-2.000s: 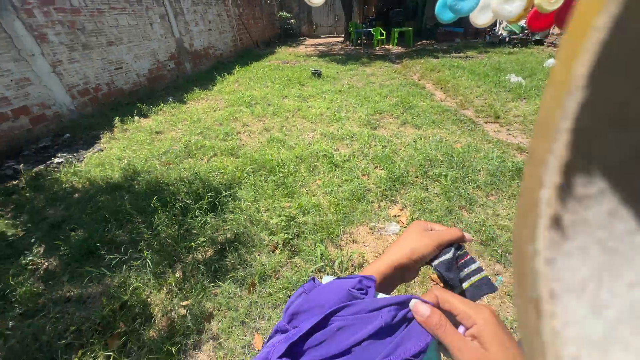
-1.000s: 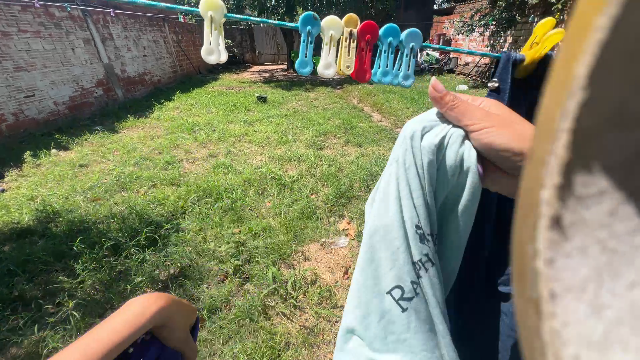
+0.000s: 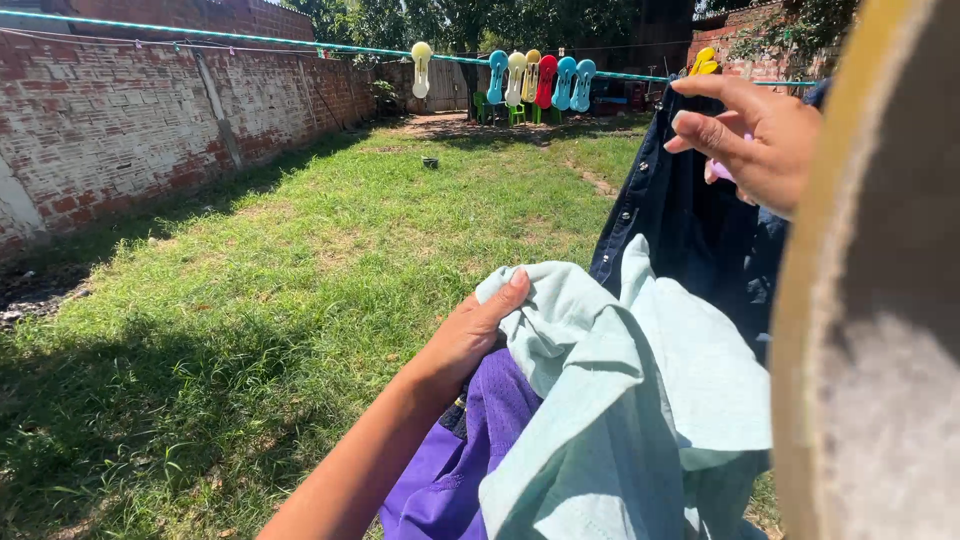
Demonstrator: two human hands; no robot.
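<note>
My left hand (image 3: 480, 319) grips a pale green cloth garment (image 3: 600, 390) near its gathered upper edge. A purple mesh garment (image 3: 450, 465) and a bit of dark striped knit cloth (image 3: 454, 417) hang below that hand. Raised at the right, my right hand (image 3: 750, 142) has its thumb and forefinger apart, in front of a navy snap-front garment (image 3: 690, 217) on the line. Something lilac shows among its lower fingers; what it is cannot be told. A yellow clothespin (image 3: 703, 63) sits on the line just above this hand.
Several blue, cream, yellow and red clothespins (image 3: 546, 81) hang on a teal clothesline (image 3: 247, 43) ahead. A large pale, yellow-edged surface (image 3: 885, 300) blocks the far right. Grass (image 3: 337, 262) covers the ground, with a brick wall (image 3: 112, 120) at left and green chairs (image 3: 517, 112) far back.
My left hand has come up from the lower left and now grips the pale green garment. My right hand, which held that garment a second ago, is off it and higher up.
</note>
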